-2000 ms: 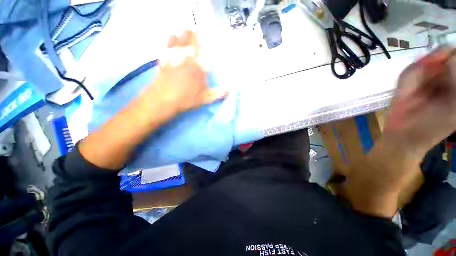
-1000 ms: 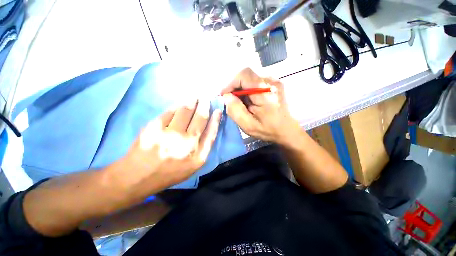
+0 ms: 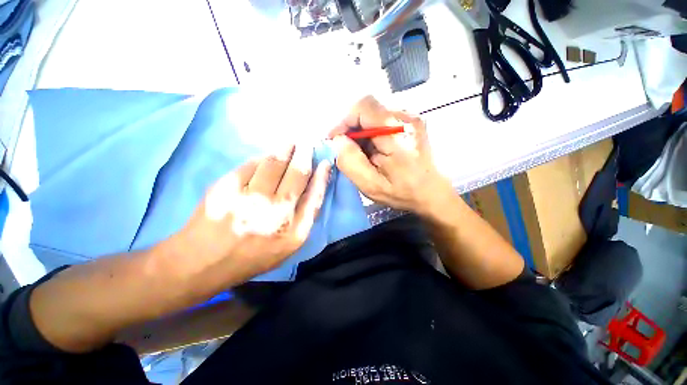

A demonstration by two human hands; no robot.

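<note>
A light blue fabric piece (image 3: 98, 150) lies spread on the white machine table, with a fold running through it. My left hand (image 3: 260, 203) lies flat on the fabric, fingers pointing to its right edge. My right hand (image 3: 384, 158) is closed round a thin red pen (image 3: 379, 132), its tip at the fabric edge beside my left fingertips. Strong glare washes out the fabric above my left fingers, and any mark at the tip cannot be made out.
Black-handled shears (image 3: 512, 75) lie on the table (image 3: 542, 124) at the right. Sewing machine parts (image 3: 407, 60) are at the top centre. A cardboard box (image 3: 557, 203) and a red stool (image 3: 636, 334) stand below right. Blue garment parts (image 3: 13, 26) lie top left.
My right hand has come in from the right to the fabric with the pen. My left hand has flattened on the fabric. In the last second the far left fabric has spread flatter; both hands barely moved.
</note>
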